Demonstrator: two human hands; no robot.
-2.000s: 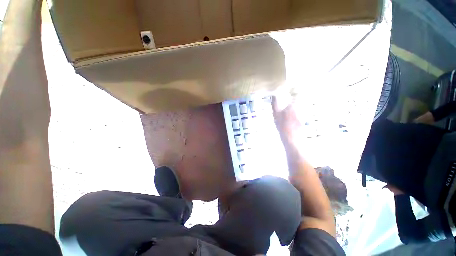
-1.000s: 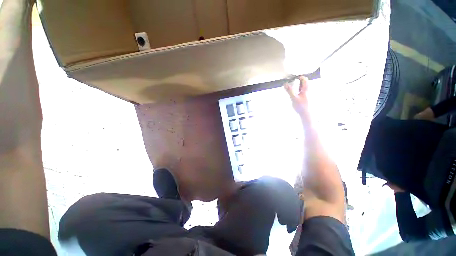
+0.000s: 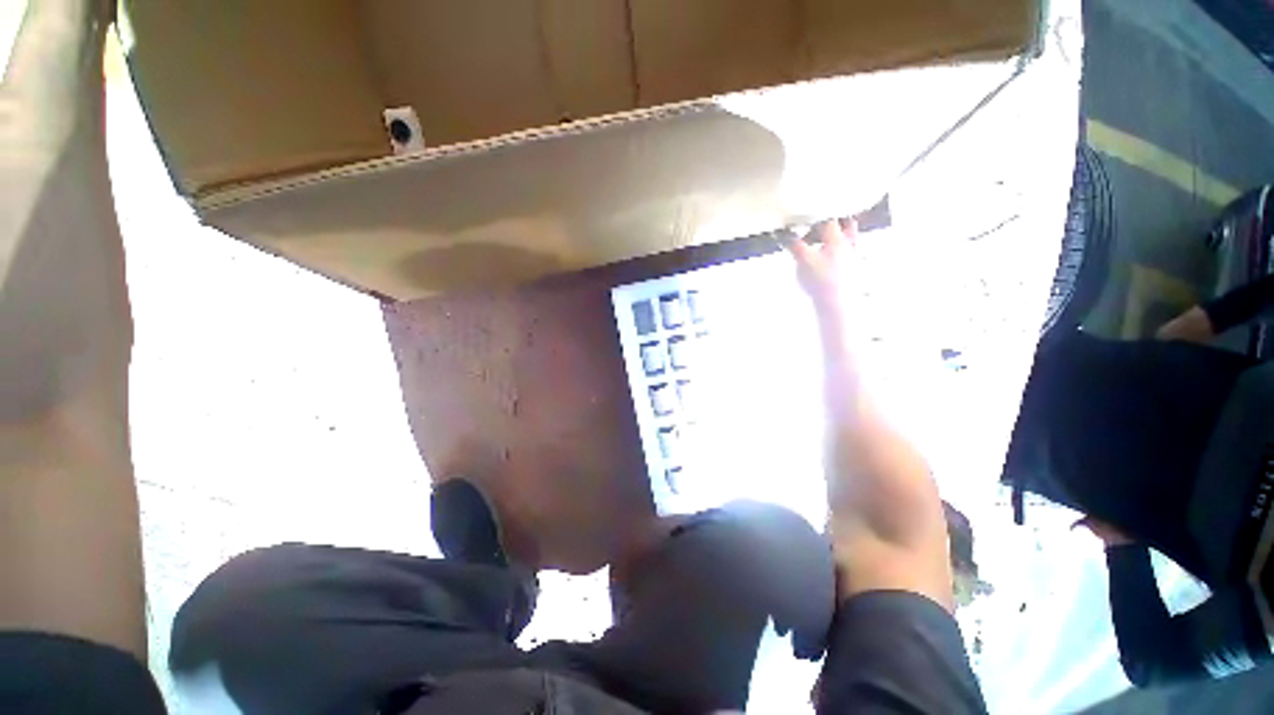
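A large open brown cardboard box [image 3: 489, 224] stands tilted in front of me, its front flap hanging toward me. A white tray [image 3: 637, 408] with a grid of pockets lies below the flap; its right part is washed out by glare. My right hand [image 3: 824, 252] is at the flap's lower edge, above the tray's far right end, with its fingertips at the edge; glare hides whether it grips anything. My left arm runs up the left edge of the view, and the left hand is out of the picture.
The tray lies beside a reddish-brown surface [image 3: 517, 419] between my dark-clad legs and the box. A person in black [image 3: 1139, 447] is close on the right, near a tyre [image 3: 1079, 238]. Bright sunlit ground [image 3: 252, 405] surrounds the box.
My right hand has moved from the tray's right side to the flap's lower right edge. Since one second ago it has shifted slightly left. The tray stays about where it was.
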